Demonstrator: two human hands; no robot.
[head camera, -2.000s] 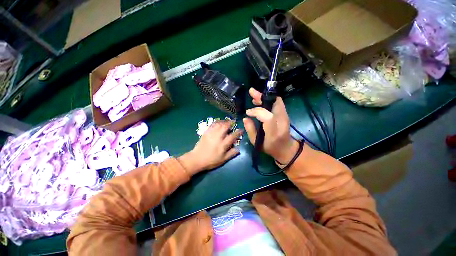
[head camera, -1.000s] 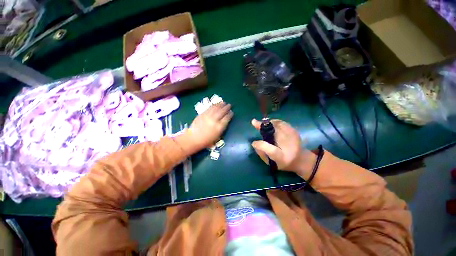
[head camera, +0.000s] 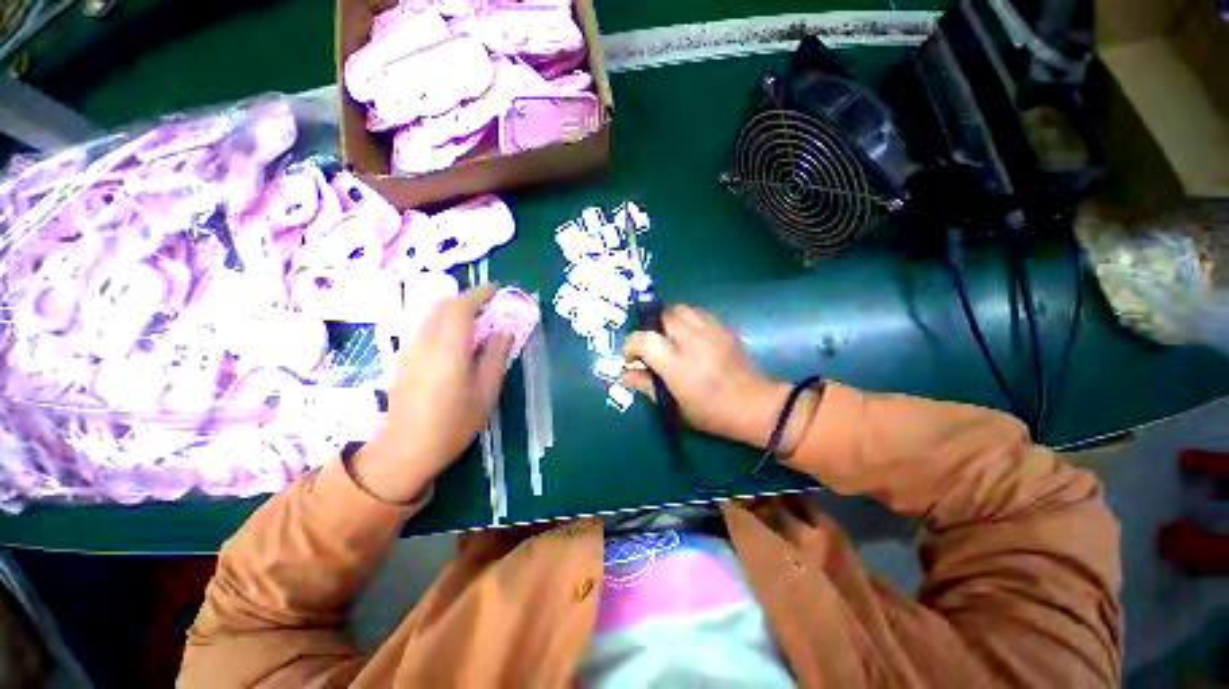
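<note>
My left hand (head camera: 438, 386) is at the edge of the bag of pink housings, with its fingers on a pale pink housing (head camera: 510, 323). My right hand (head camera: 704, 373) holds the black-handled soldering iron (head camera: 650, 318), its thin metal tip pointing away from me over the pile of small whitish inserts (head camera: 593, 276). The hand's fingertips are beside the near end of the pile. Whether the tip touches an insert cannot be told. The clear plastic bag of housings (head camera: 121, 323) lies at the left, with loose housings (head camera: 465, 232) at its right side.
A cardboard box (head camera: 506, 172) of pink housings stands at the top. A round-grilled fan (head camera: 809, 168), black unit (head camera: 991, 135) and black cords (head camera: 1020, 323) are at the right. Clear strips (head camera: 538, 417) lie near my left hand. Another box (head camera: 1173, 101) and a bag (head camera: 1152, 276) are far right.
My left hand has moved from the inserts left to a housing by the bag. My right hand has brought the iron left over the inserts. The camera view has shifted.
</note>
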